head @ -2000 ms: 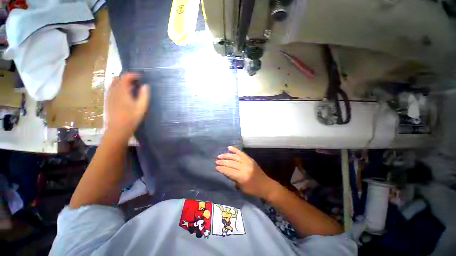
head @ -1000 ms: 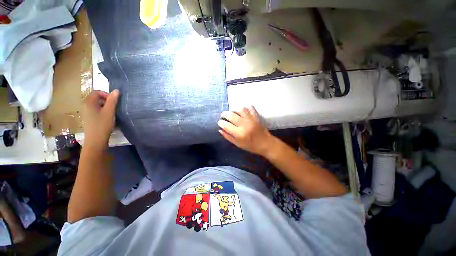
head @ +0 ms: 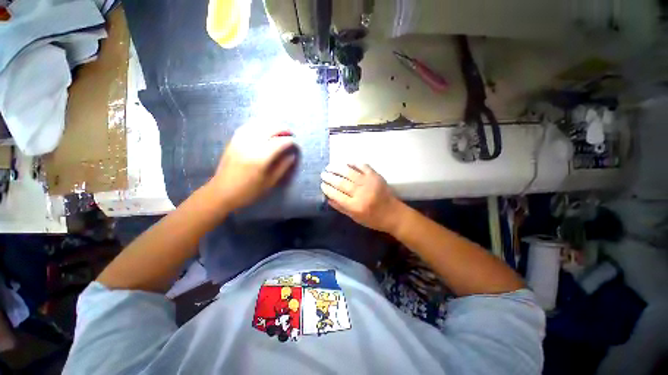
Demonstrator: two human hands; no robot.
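The dark blue-grey fabric panel [head: 198, 124] lies flat on the sewing table and runs under the machine head to the front edge. The presser foot and needle area [head: 327, 74] is at the panel's right edge, beside a bright lit spot. My left hand [head: 256, 165] lies on the middle of the panel, fingers bent, in front of the needle. My right hand [head: 359, 194] is at the panel's right edge near the table's front, fingertips on the edge. Whether either hand pinches the cloth is hard to tell.
Dark scissors [head: 480, 121] and a pink-red handled tool [head: 423, 71] lie right of the needle. A yellow piece [head: 228, 20] is left of the machine head [head: 439, 18]. Pale cut pieces [head: 44, 80] lie on brown cardboard [head: 91, 132] at left. A white thread cone [head: 542, 271] stands below right.
My left hand has moved from the panel's left edge right onto its middle, close to the needle. My right hand stays at the right edge. The view has shifted slightly.
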